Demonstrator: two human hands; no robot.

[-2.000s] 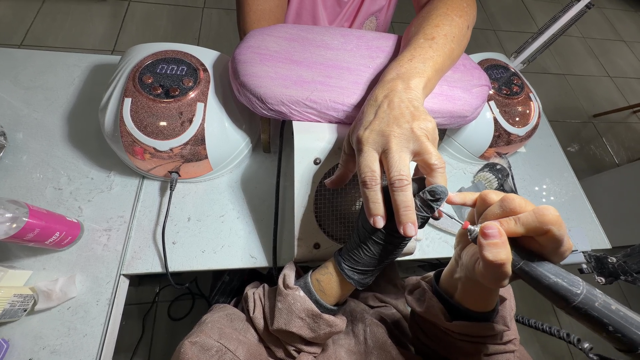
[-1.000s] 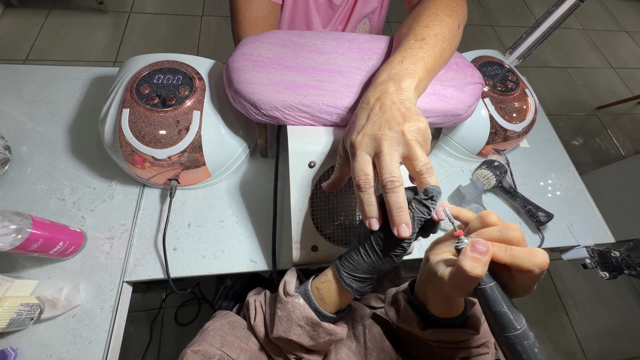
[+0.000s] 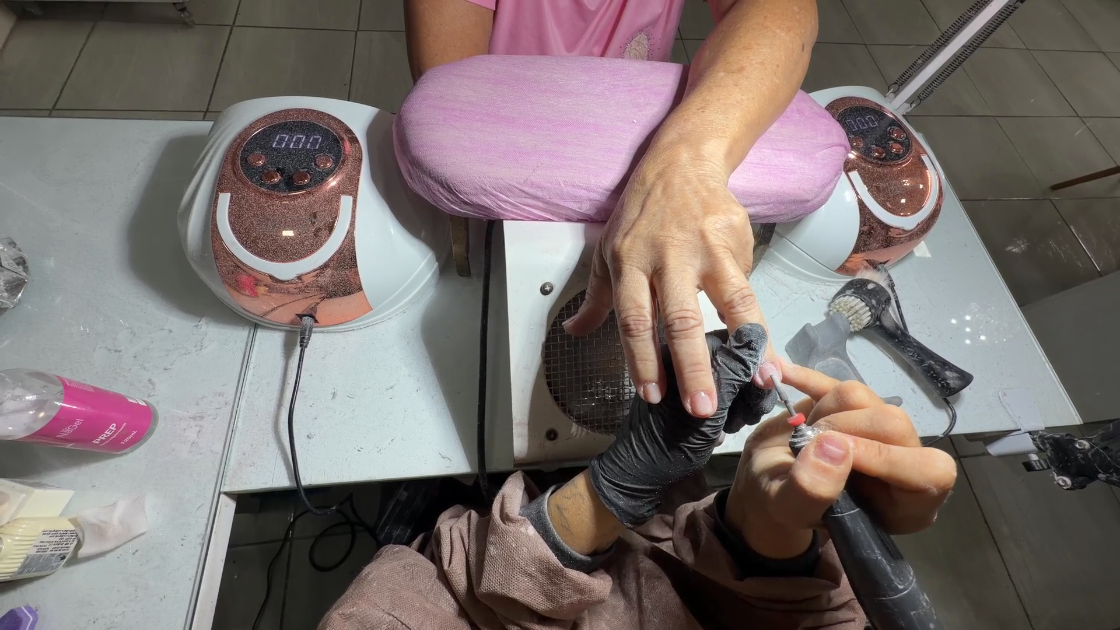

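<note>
My left hand [image 3: 678, 429], in a black glove, grips a finger of another person's hand [image 3: 678, 236], which reaches across a pink padded armrest [image 3: 542, 131]. In my bare right hand [image 3: 844, 455] is an electric nail drill [image 3: 875, 560] with a black handle. Its thin metal bit [image 3: 781, 394], with a red collar, is at the nail of the gripped finger; whether it touches cannot be told. The person's other fingers rest spread over my glove. Beneath the hands lies a white dust collector [image 3: 529, 341] with a round mesh grille.
Nail lamps stand on the left [image 3: 289, 219] and right [image 3: 884, 184] of the armrest. A black-handled brush [image 3: 910, 341] lies right of my hands. A pink-labelled bottle [image 3: 87, 420] and a cream-coloured packet [image 3: 35, 542] are at the left edge. A cord [image 3: 293, 420] hangs over the table edge.
My right hand and the drill have shifted slightly and the handle now points more steeply down. The brush, partly hidden behind my hand earlier, shows fully.
</note>
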